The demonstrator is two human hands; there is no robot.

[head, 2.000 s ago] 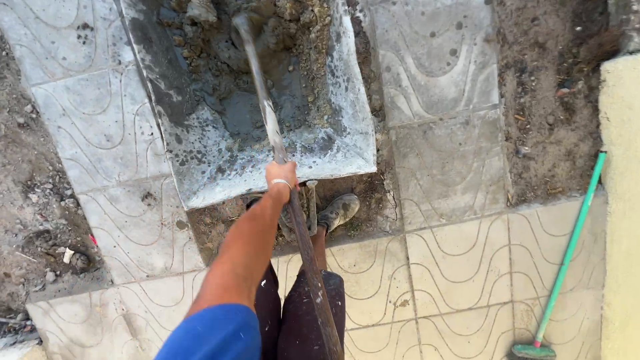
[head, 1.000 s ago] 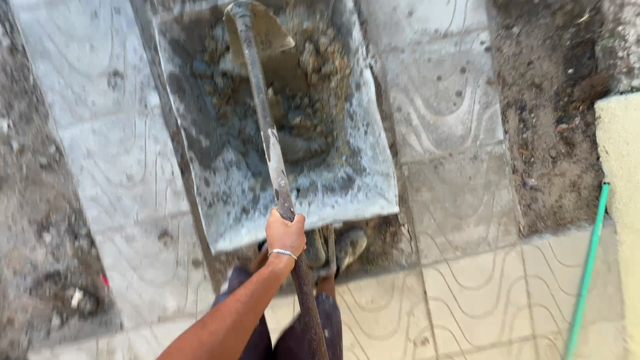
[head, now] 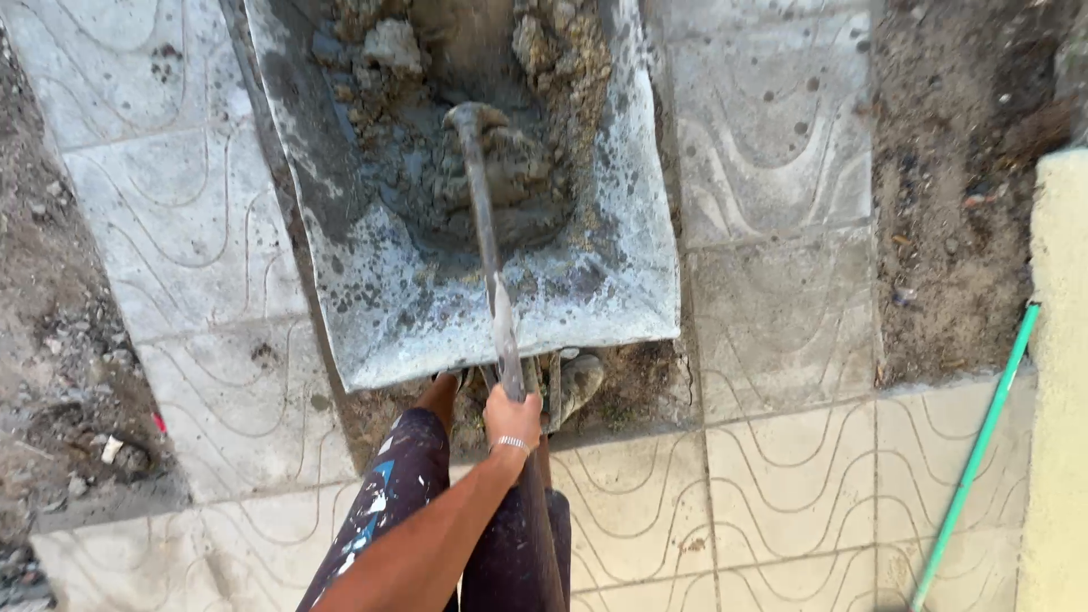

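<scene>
My left hand [head: 512, 418], with a bracelet at the wrist, is closed around the worn shaft of a hoe [head: 483, 204]. The shaft runs from the bottom of the view up into a metal trough or barrow tray [head: 408, 340] splashed with cement. At its far end the hoe's head [head: 476, 117] sits in wet grey mortar [head: 408, 183], its blade mostly hidden by the mix. Gravelly, drier lumps [head: 586, 76] lie along the right side and farther up. My right hand is out of view, and the lower end of the shaft runs off the bottom edge.
My shoe [head: 580, 382] stands on soil just under the tray's near edge. Patterned paving slabs [head: 782, 314] flank the tray. A green pole [head: 977, 450] leans by a pale yellow ledge [head: 1062, 382] at the right. Rubble and soil [head: 51, 340] lie at the left.
One second ago the hoe's blade showed broadly at the far part of the tray; now the head is down in the wet mortar, nearer me. My left hand has kept hold of the shaft.
</scene>
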